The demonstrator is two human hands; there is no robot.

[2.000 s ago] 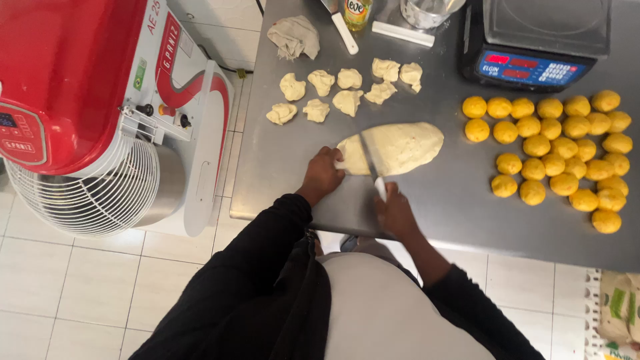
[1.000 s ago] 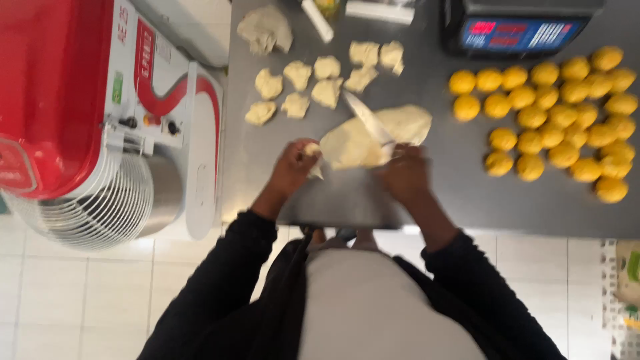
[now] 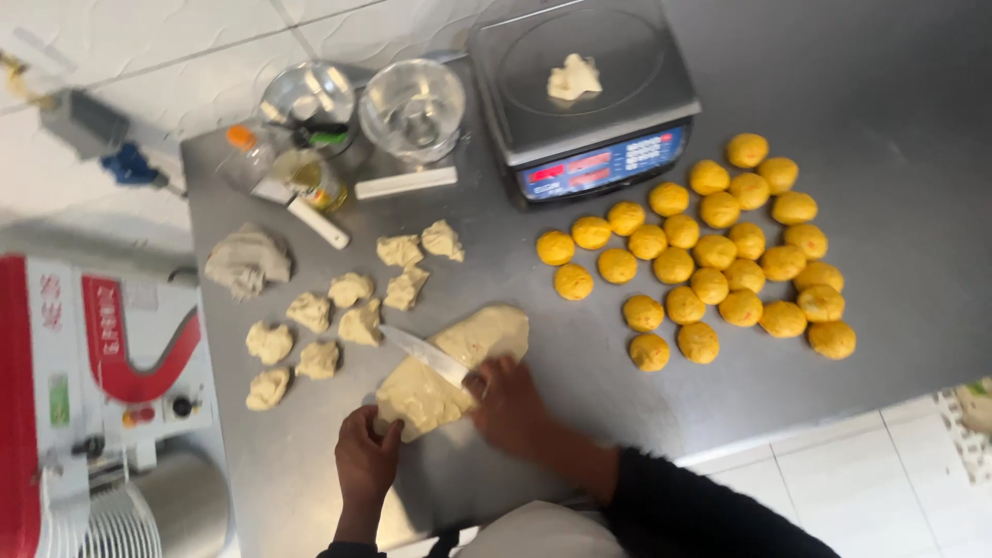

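A flattened slab of pale dough lies on the steel table near its front edge. My right hand grips a kitchen knife, whose blade lies across the slab, its tip beside a cut dough piece. At the slab's left end, my left hand holds the dough's edge between thumb and fingers. Several cut dough pieces sit behind and left of the slab. One more dough piece rests on the digital scale. Many yellow dough balls stand to the right.
Behind the pieces are a crumpled cloth, a white-handled tool, a bottle of oil, a white bar, a clear bowl and a metal bowl. A red and white mixer stands left of the table.
The view has shifted and now takes in the whole scale, with dough on its plate. My left hand, which held a small dough piece a second ago, is now at the slab's left end.
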